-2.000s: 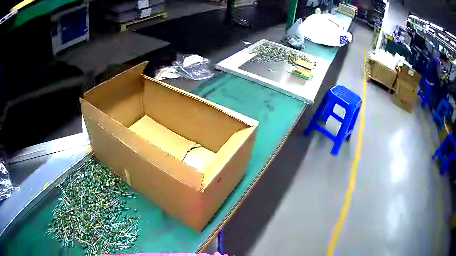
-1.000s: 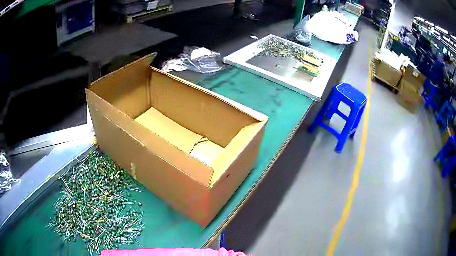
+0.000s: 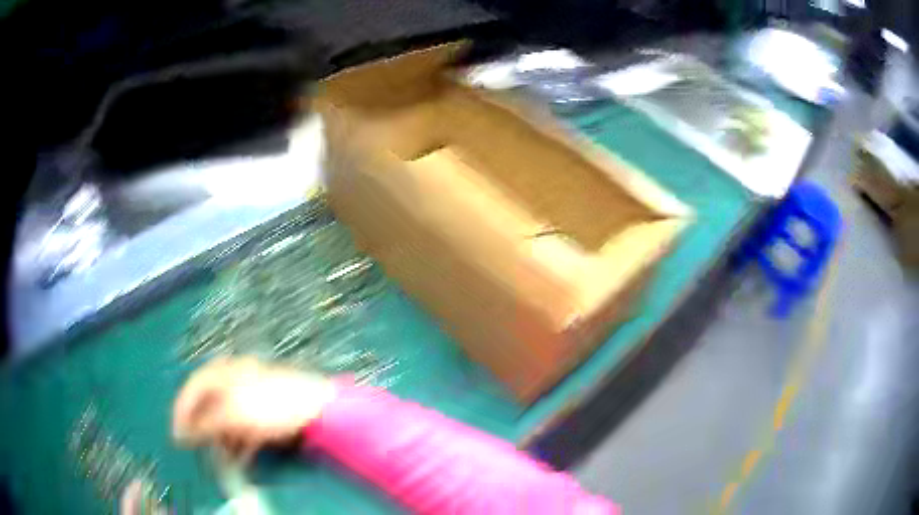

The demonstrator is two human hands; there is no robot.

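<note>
The frame is strongly blurred. My right hand [image 3: 237, 407], in a pink sleeve, is over the green mat at the lower left, just in front of the large heap of leaded parts [image 3: 277, 292]. Its fingers look curled, but whether they hold anything cannot be told. A pale strip-like thing [image 3: 242, 495] shows below it at the bottom edge. A small skin-coloured patch [image 3: 134, 498], seemingly a fingertip of my left hand, is cut off by the bottom edge. A smaller heap of parts [image 3: 111, 453] lies at the lower left.
An open brown carton [image 3: 453, 241] stands right of the large heap on the green mat [image 3: 60, 392]. Crumpled clear plastic [image 3: 71, 241] lies at the left. A light frame [image 3: 776, 176] lies farther along the bench. A blue stool [image 3: 796, 241] stands on the floor at right.
The view has swung left and down, so carton and heap sit farther right. My right hand and forearm have come into view, with the smaller heap and a skin-coloured patch.
</note>
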